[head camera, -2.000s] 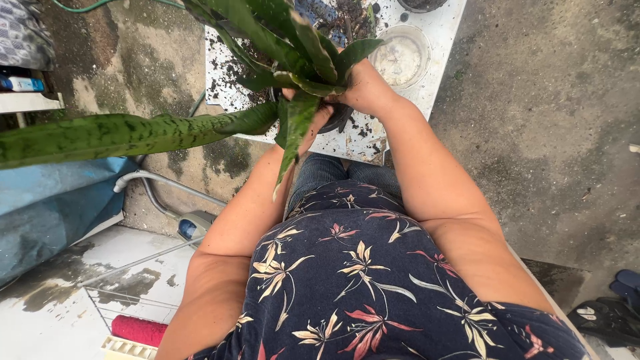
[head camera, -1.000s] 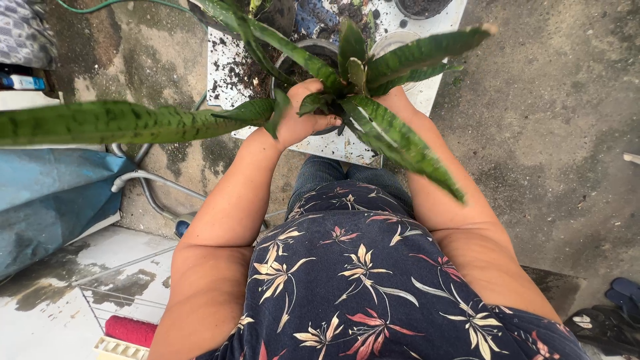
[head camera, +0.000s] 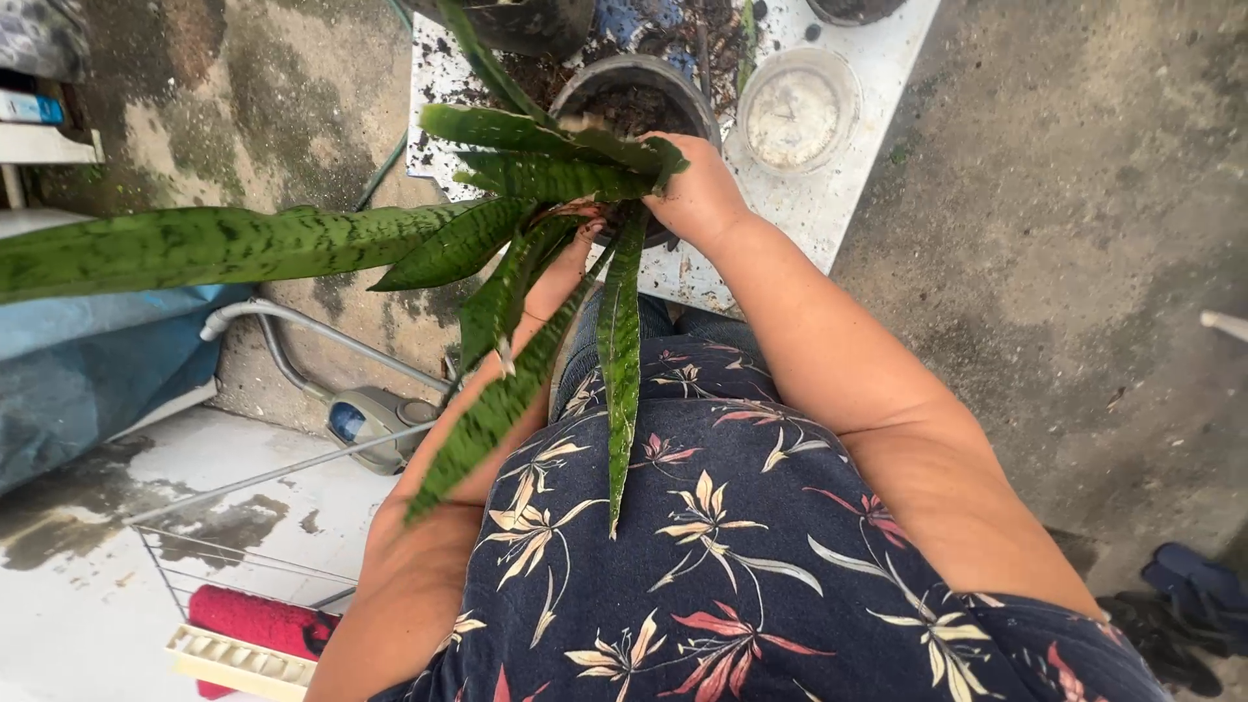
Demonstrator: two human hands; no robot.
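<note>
A snake plant (head camera: 546,175) with long mottled green leaves leans over the near left side of a dark round pot (head camera: 702,107) that has soil inside. My left hand (head camera: 585,234) is at the base of the leaves, mostly covered by them, with only some fingers showing. On the right, my right hand (head camera: 697,190) grips the plant near its base, beside the pot's rim; its fingertips are hidden by a leaf. The roots cannot be seen.
The pot stands on a white table (head camera: 819,219) scattered with soil. A clear round plastic container (head camera: 799,112) is right of it, a black pot (head camera: 531,24) behind left, another dark pot (head camera: 856,8) at the top. A grey metal tube frame (head camera: 322,341) is at lower left.
The plant has turned and tipped in my hands: leaves that pointed right a second ago now hang toward my shirt and to the left. More of the pot and the clear container shows.
</note>
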